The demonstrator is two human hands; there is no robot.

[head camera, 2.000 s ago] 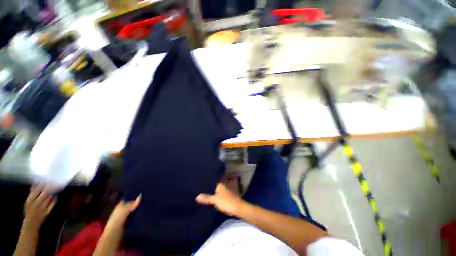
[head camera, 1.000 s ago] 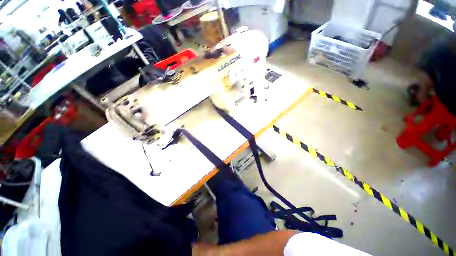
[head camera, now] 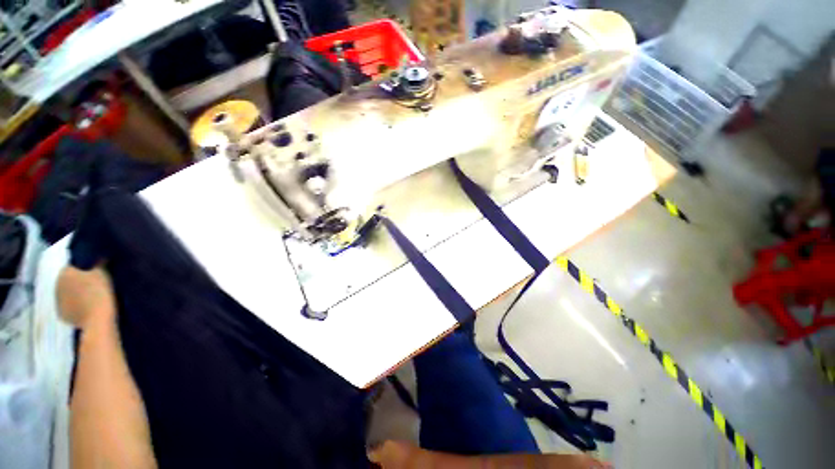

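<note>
Dark trousers (head camera: 211,366) hang over the lower left, beside the white sewing table. My left hand (head camera: 85,295) is closed on their upper left edge. My right hand (head camera: 395,454) is at the bottom edge, partly cut off, beside the cloth's lower right side; its grip cannot be made out. The cream sewing machine (head camera: 421,128), marked JACK, stands on the table. A dark strip (head camera: 428,275) runs from its needle area (head camera: 343,229) over the table's front edge. Another dark strip length (head camera: 499,220) comes from under the machine arm.
A strip pile (head camera: 558,408) lies on the floor beside yellow-black tape (head camera: 673,366). A red crate (head camera: 366,50) and a tan cone or roll (head camera: 224,124) are behind the table. A white crate (head camera: 673,101) stands beyond it; a red stool (head camera: 787,284) is at right.
The view has swung to the machine and moved closer. My left hand has come into view on the trousers' upper edge, which now lies left of the table. My right hand sits lower in the picture.
</note>
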